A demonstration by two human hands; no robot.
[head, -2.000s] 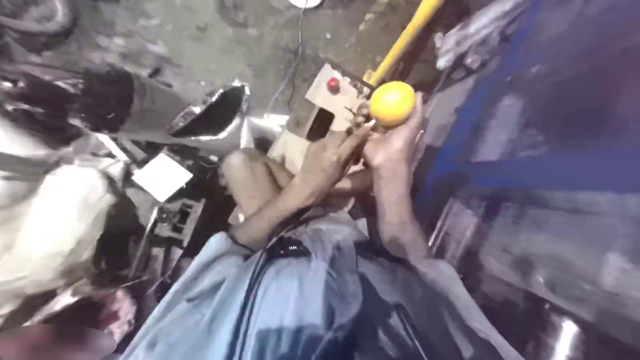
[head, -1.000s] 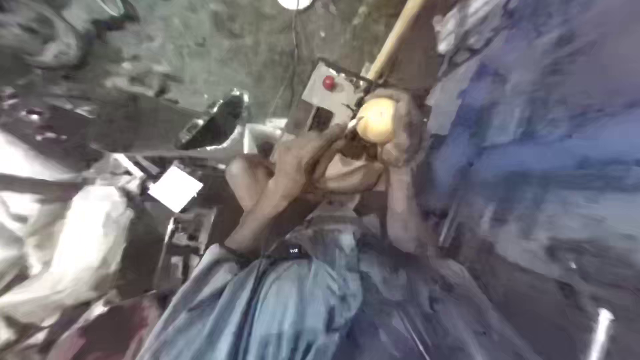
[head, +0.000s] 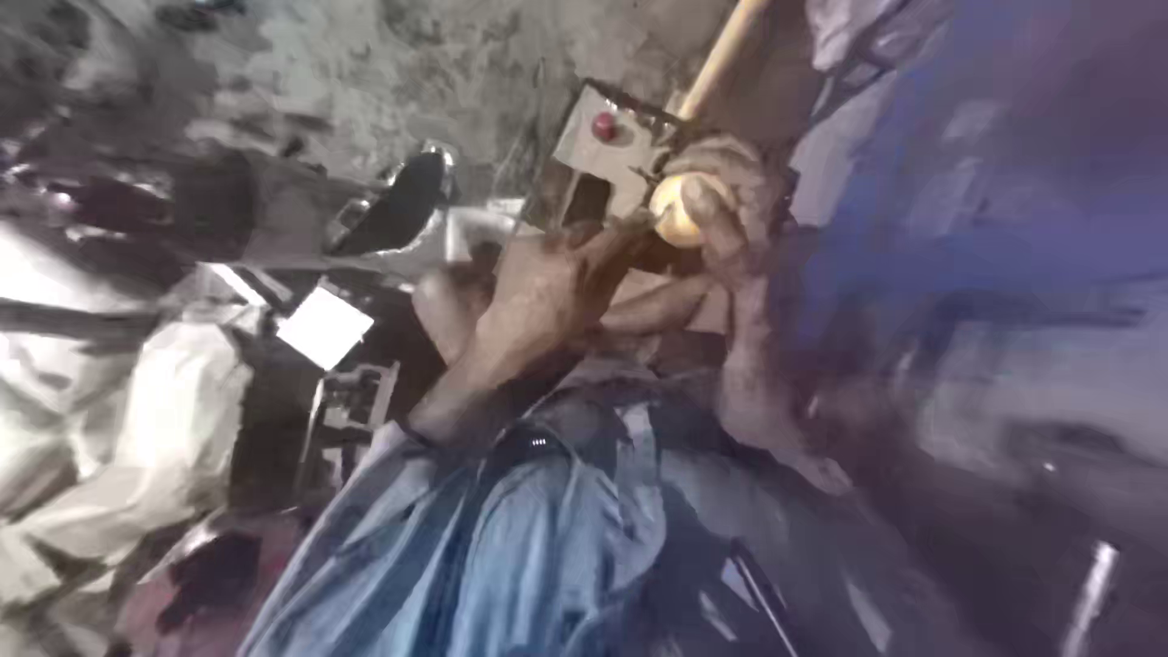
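My right hand (head: pixel 730 210) holds a round yellow-orange object (head: pixel 677 212), with the thumb lying across its face. Close at its left side, my left hand (head: pixel 547 283) has its fingers pointing at the object's edge; blur hides whether they pinch something small there. Behind both hands is a pale board or machine plate (head: pixel 584 141) with a red round knob (head: pixel 604 127) and a dark rectangular opening (head: pixel 587 198). A yellow pole (head: pixel 721 59) runs up and away from the plate's far edge.
Left of my hands lie a dark shiny-rimmed piece (head: pixel 401 205), a bright white square (head: pixel 325 326) and a small metal frame (head: pixel 358 397). White sacking (head: pixel 182 401) fills the far left. A large blue surface (head: pixel 1004 182) stands at the right, blurred.
The round object has turned in my right hand, and the thumb now lies over its face, which was uncovered two seconds ago. My left hand stays close beside it.
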